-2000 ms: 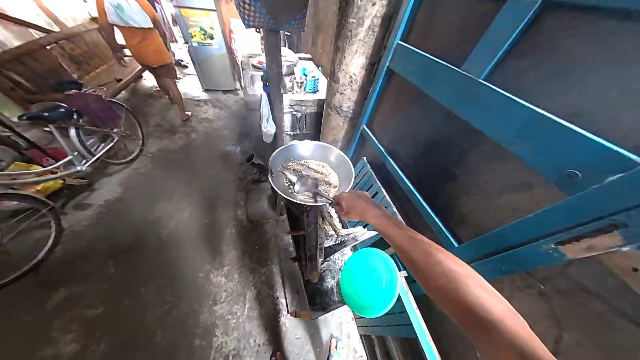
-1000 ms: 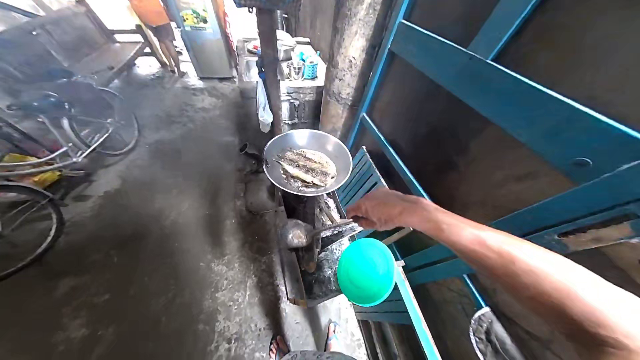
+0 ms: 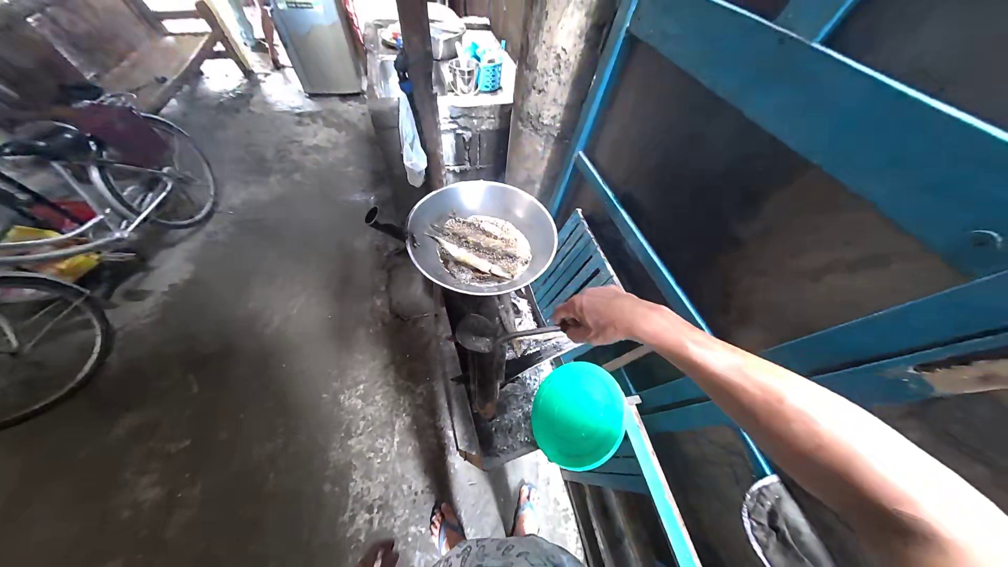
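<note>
My right hand (image 3: 600,316) grips the handle of a metal ladle (image 3: 477,334), whose head hangs over firewood (image 3: 487,374) just in front of the pan. A wide metal pan (image 3: 543,236) sits on the stove, with fish (image 3: 472,256) frying in bubbling oil. Nearer to me, a green plastic bowl (image 3: 579,417) stands upside down or tilted beside the ash-covered hearth. Low at the bottom edge, part of my left hand (image 3: 378,554) shows dark and blurred; its fingers are not clear.
Bicycles (image 3: 130,185) stand at the left. A blue wooden frame (image 3: 787,87) rises on the right. Behind the pan are a post (image 3: 420,87), a hanging plastic bag (image 3: 411,142) and a counter (image 3: 472,101) with pots. A refrigerator (image 3: 319,47) and part of a person (image 3: 268,35) are farther back.
The ladle was in the pan two seconds ago; my right hand has since drawn it out toward me, over the firewood. The person at the back has mostly left the view.
</note>
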